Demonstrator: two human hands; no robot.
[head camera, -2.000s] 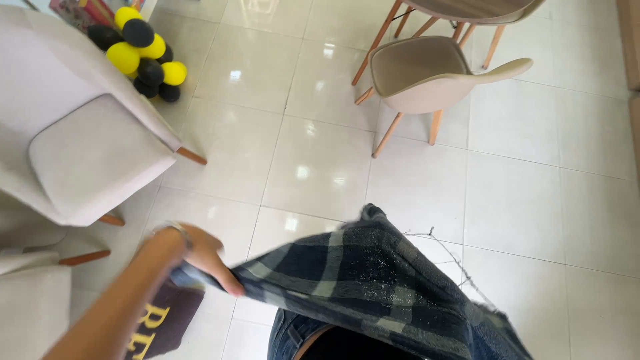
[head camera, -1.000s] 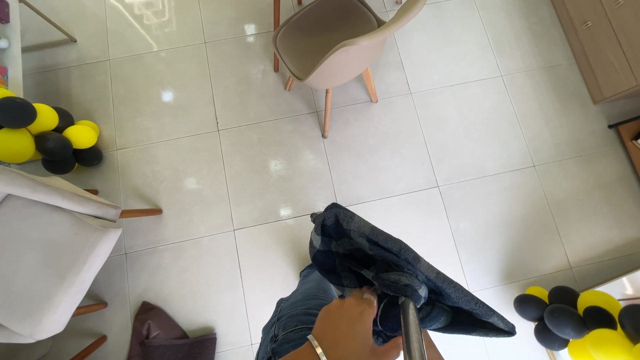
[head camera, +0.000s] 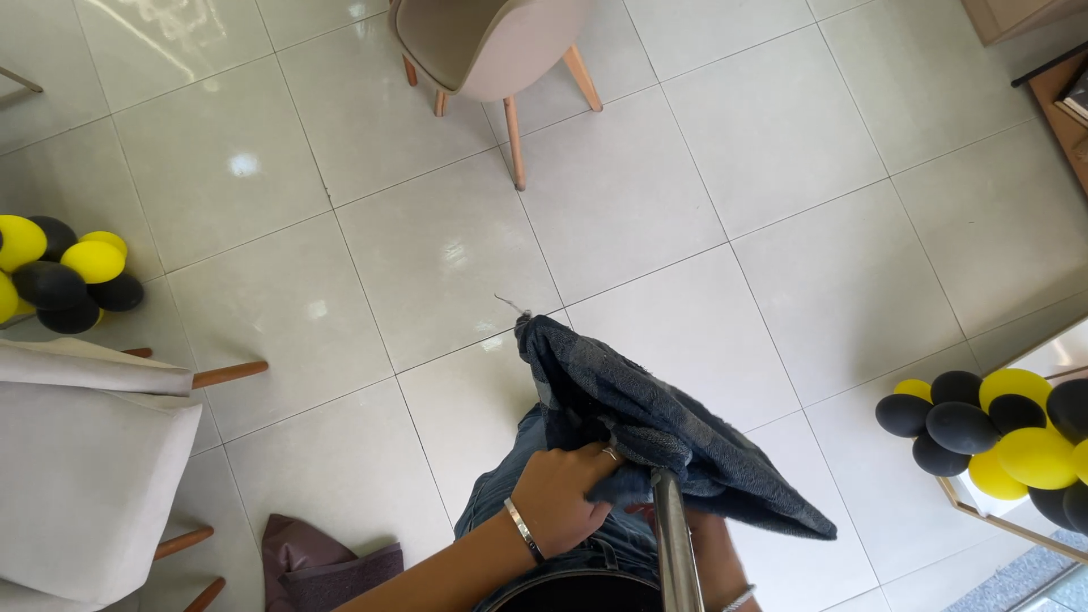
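Observation:
A dark blue checked cloth (head camera: 671, 416) hangs bunched over the upper end of a metal pole (head camera: 676, 535), in front of my jeans. My left hand (head camera: 561, 497), with a ring and a bracelet, is closed on folds of the cloth just left of the pole. My right hand (head camera: 710, 544) is behind the pole and under the cloth; its fingers are mostly hidden, so its grip does not show. A thin thread or hair sticks out from the cloth's far corner.
A beige chair (head camera: 535, 42) with wooden legs stands ahead on the tiled floor. A pale armchair (head camera: 85, 459) and balloons (head camera: 64, 272) are at left. More balloons (head camera: 1003, 433) hang by a frame at right. A brown mat (head camera: 340, 578) lies lower left.
Two seconds ago the cloth was spread wide from my left hand; now it is bunched at the pole. The pole came into view one second ago. The view has shifted right.

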